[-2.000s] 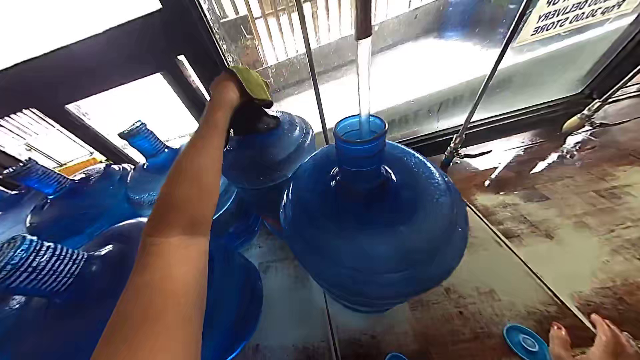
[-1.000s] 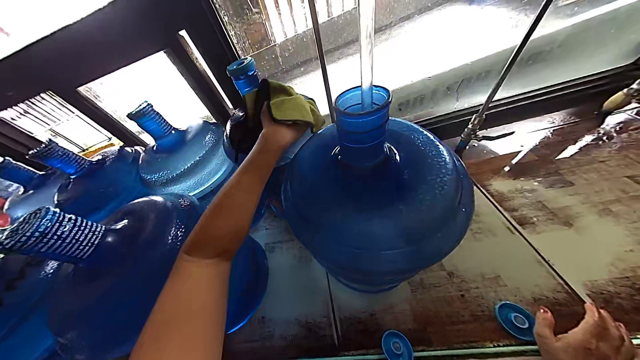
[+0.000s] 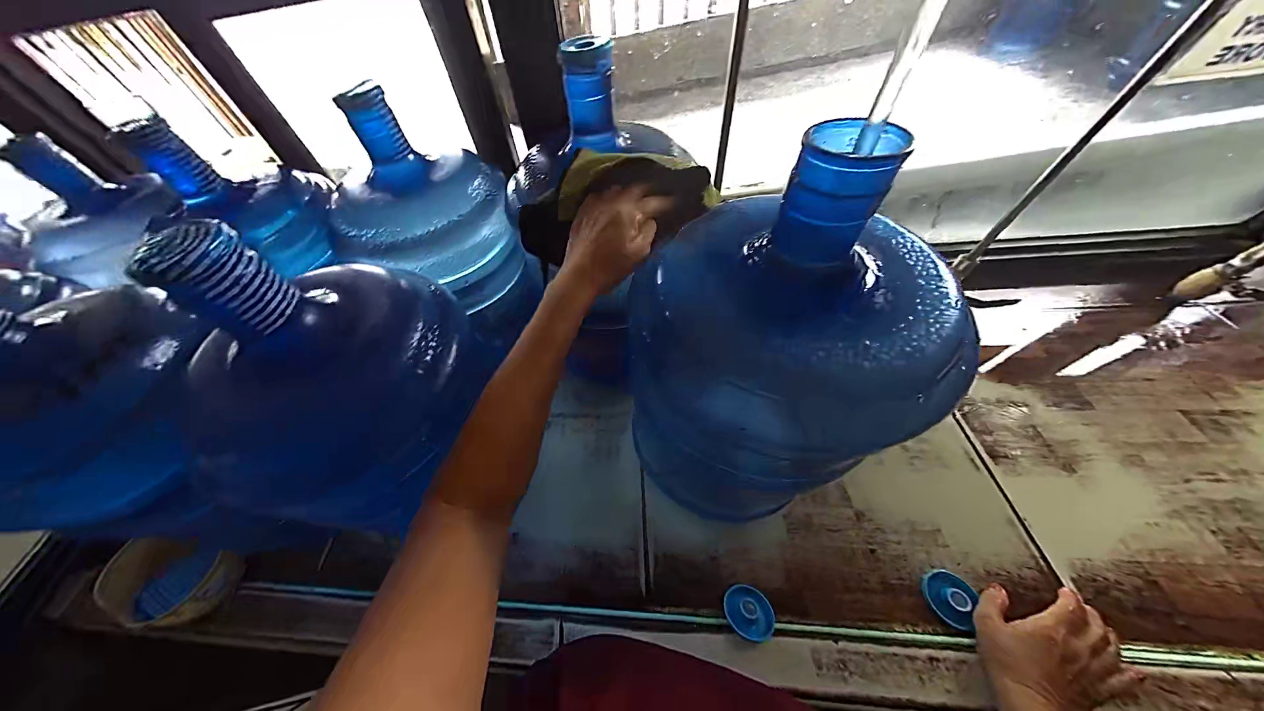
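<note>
My left hand [image 3: 617,232] presses a green and black cloth [image 3: 647,183] against the shoulder of a blue water jug [image 3: 590,99] near the window. Just right of it, a large blue jug [image 3: 800,346] stands upright under a clear stream of water [image 3: 904,74] that enters its neck. At the lower right, my right hand [image 3: 1052,637] rests on the counter's front edge with its fingers apart, its thumb beside a blue cap [image 3: 950,599]. A second blue cap [image 3: 750,612] lies farther left on the edge.
Several blue jugs with ribbed necks [image 3: 380,128] crowd the left side, one dark jug [image 3: 326,395] close to my left forearm. A round container [image 3: 168,583] with something blue in it is at the lower left. Thin rods [image 3: 1086,138] slant before the window, and a tap-like fitting [image 3: 1200,283] is at right.
My left hand has moved with the cloth from the top of the jug by the window, near its neck, down onto its shoulder. The water stream runs in all frames.
</note>
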